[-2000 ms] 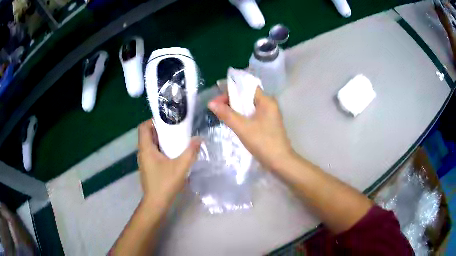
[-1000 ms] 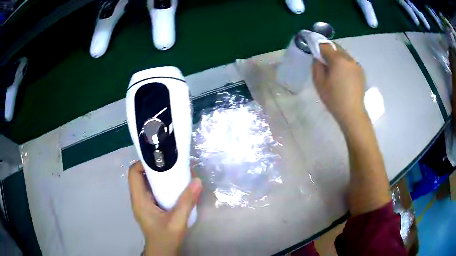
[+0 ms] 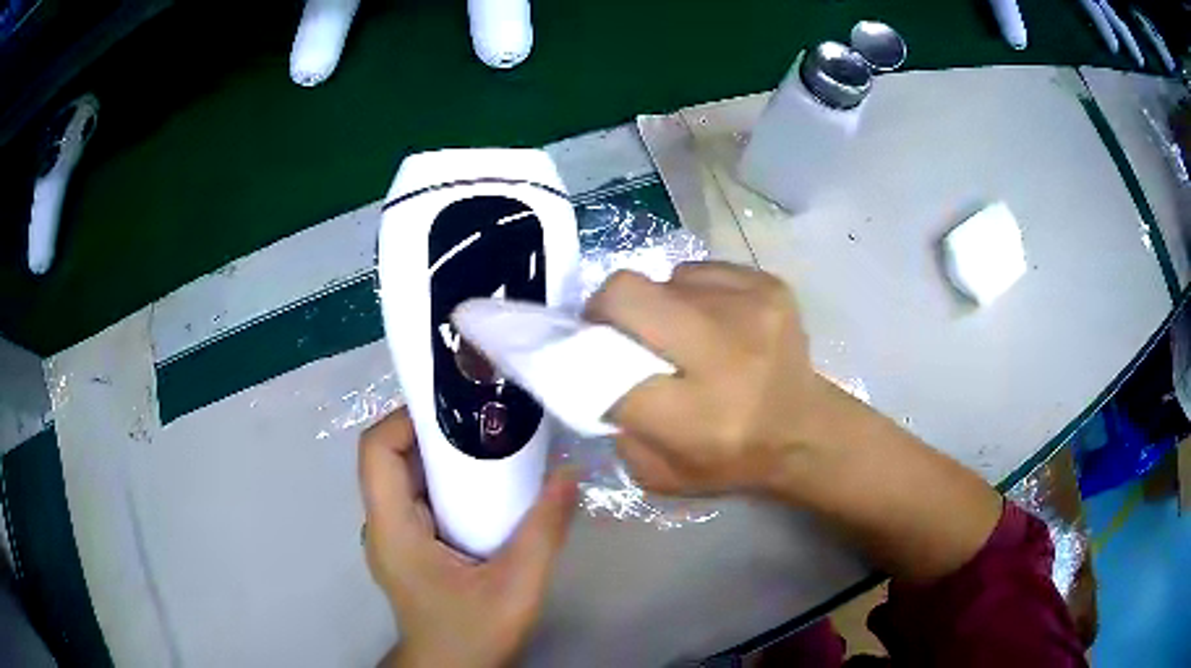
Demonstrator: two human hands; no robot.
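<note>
My left hand (image 3: 457,561) holds a white rounded handset (image 3: 486,502) by its narrow grip, head end up and the glossy black oval panel (image 3: 490,261) facing me. My right hand (image 3: 725,379) pinches a white wiping cloth (image 3: 562,369). The cloth's tip lies against the panel and partly covers the round button. A small reddish-looking button shows below it. Shiny clear film (image 3: 640,502) lies on the bench behind the handset and my right hand, which hide part of it.
A whitish bottle (image 3: 799,144) with its metal lid flipped open stands at the bench's back edge. A folded white wipe stack (image 3: 987,253) lies to the right. The green conveyor (image 3: 209,183) carries several white handsets. A carton with clear plastic is partly visible below the bench at right.
My right hand has moved from the bottle's mouth down and left to the handset, bringing the cloth onto the panel. The handset sits slightly farther right and higher in view. The nearby conveyor handsets have shifted.
</note>
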